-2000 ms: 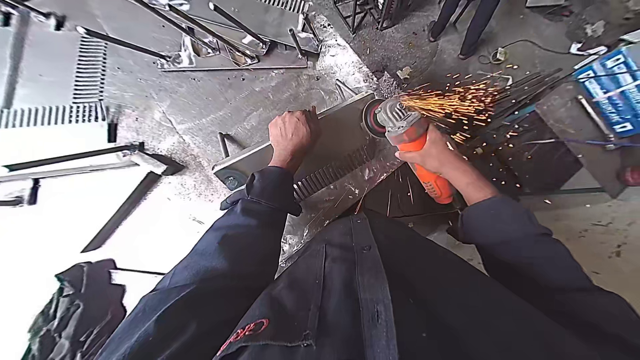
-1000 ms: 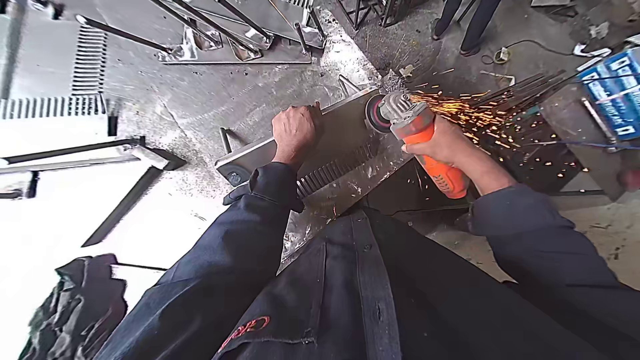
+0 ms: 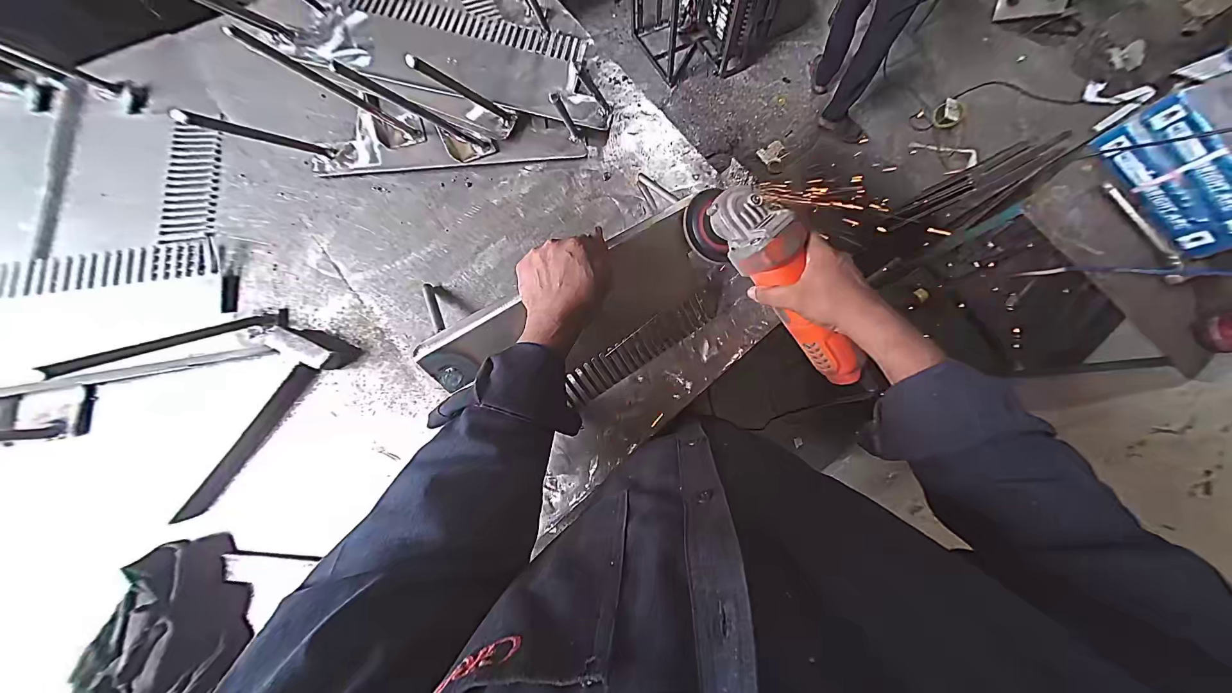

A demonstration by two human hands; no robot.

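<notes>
My right hand [image 3: 818,289] is wrapped around the orange body of an angle grinder [image 3: 760,231]. The grinder's disc [image 3: 705,226] is at the far right end of a flat metal plate [image 3: 645,274], and sparks fly off to the right. My left hand [image 3: 561,284] grips the plate's upper edge near its middle, fingers curled over it. The plate lies slanted on the metal worktable [image 3: 510,202], with a round fitting at its lower left corner. A row of slots or teeth [image 3: 640,356] shows along its near side.
Metal frames with upright rods [image 3: 452,87] stand at the table's back left. Dark cloth [image 3: 173,606] lies at lower left. Beyond the table are a person's legs [image 3: 861,58], long metal rods [image 3: 991,183] and a blue-and-white box [image 3: 1169,173]. A cable [image 3: 1011,87] crosses the floor.
The spark stream has thinned and shortened. The grinder's body has swung slightly in my right hand since two seconds ago, its disc staying at the plate's end. My left hand keeps its place on the plate.
</notes>
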